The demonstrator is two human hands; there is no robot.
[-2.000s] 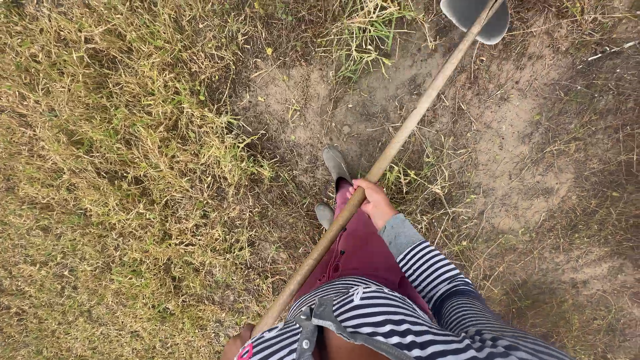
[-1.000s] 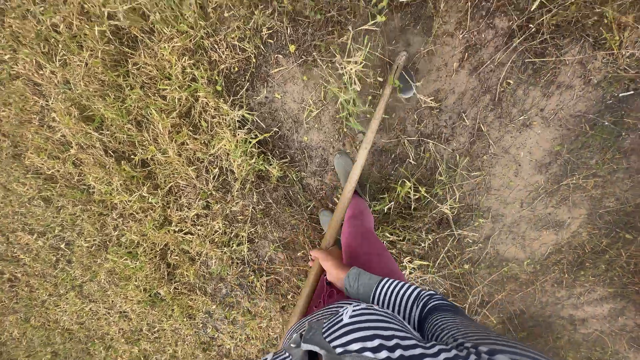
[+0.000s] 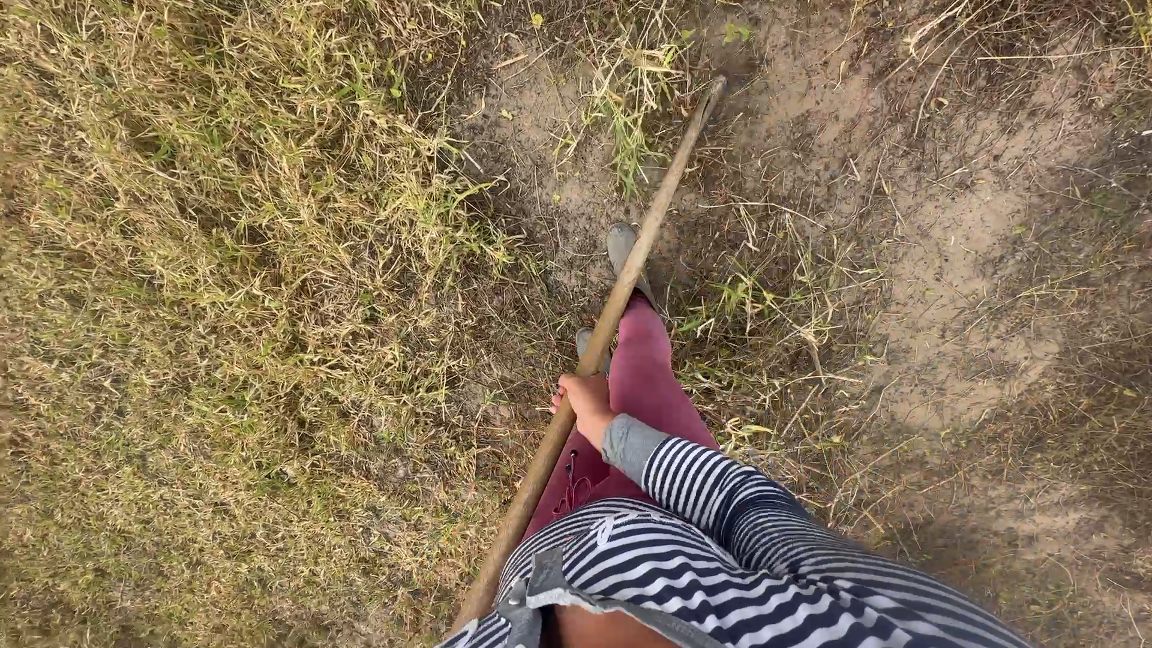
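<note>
My right hand [image 3: 585,403] is closed around the long wooden handle [image 3: 641,243] of a hoe, low in front of my thighs. The handle slants from the bottom edge, beside my striped shirt, up to the right across my shin and shoe. Its far end is near the bare soil at top centre; the metal blade cannot be made out there. My left hand is out of view.
Thick, partly dry grass [image 3: 270,297] covers the left side. Bare soil [image 3: 954,279] with dry stalks lies to the right. Green tufts [image 3: 630,117] grow ahead of my grey shoes [image 3: 623,247].
The hoe's metal blade, seen at the top right two seconds ago and partly one second ago, no longer shows. The handle stands steeper than at first. My left hand has left the view.
</note>
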